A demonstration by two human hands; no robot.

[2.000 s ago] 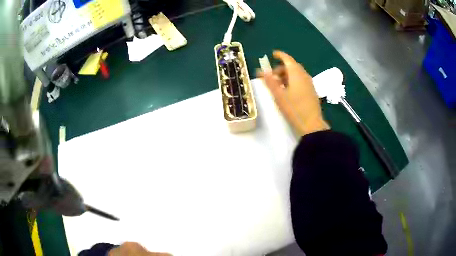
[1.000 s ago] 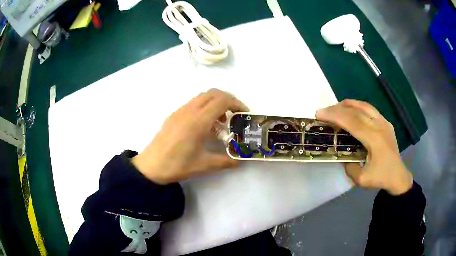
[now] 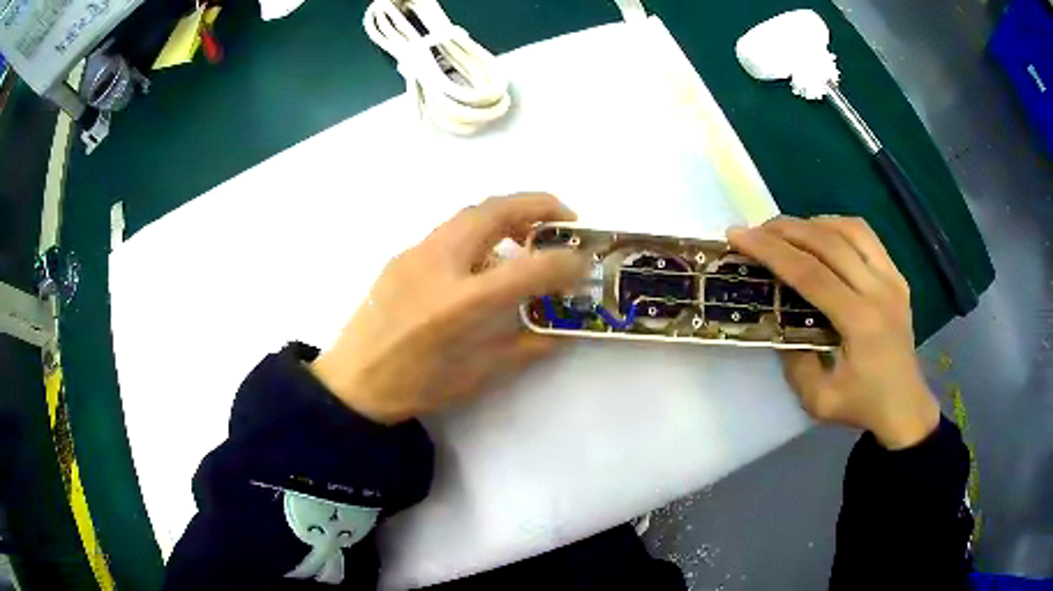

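Observation:
An open base shell with wired internals [image 3: 693, 289] lies crosswise above the white mat, open side up, showing dark socket inserts, metal strips and blue wires. My left hand [image 3: 450, 306] is at its left end, fingers around that end and one finger over the wiring; it is slightly blurred. My right hand [image 3: 837, 312] grips its right end, thumb side below and fingers on top. The cord exit is mostly hidden by my left hand. A coiled white power cord [image 3: 450, 75] lies at the mat's far edge.
A mallet with white head [image 3: 789, 49] and black grip lies on the green bench [image 3: 266, 127] at the right. The white mat [image 3: 266, 289] is under my hands. A screw feeder [image 3: 69, 35], a clear cup [image 3: 110, 83] and a yellow pad [image 3: 183, 37] are at the upper left.
The shell has come from lying upright on the mat into both hands, turned crosswise. Since one second ago it has shifted slightly up, and my left fingers have moved over the wiring.

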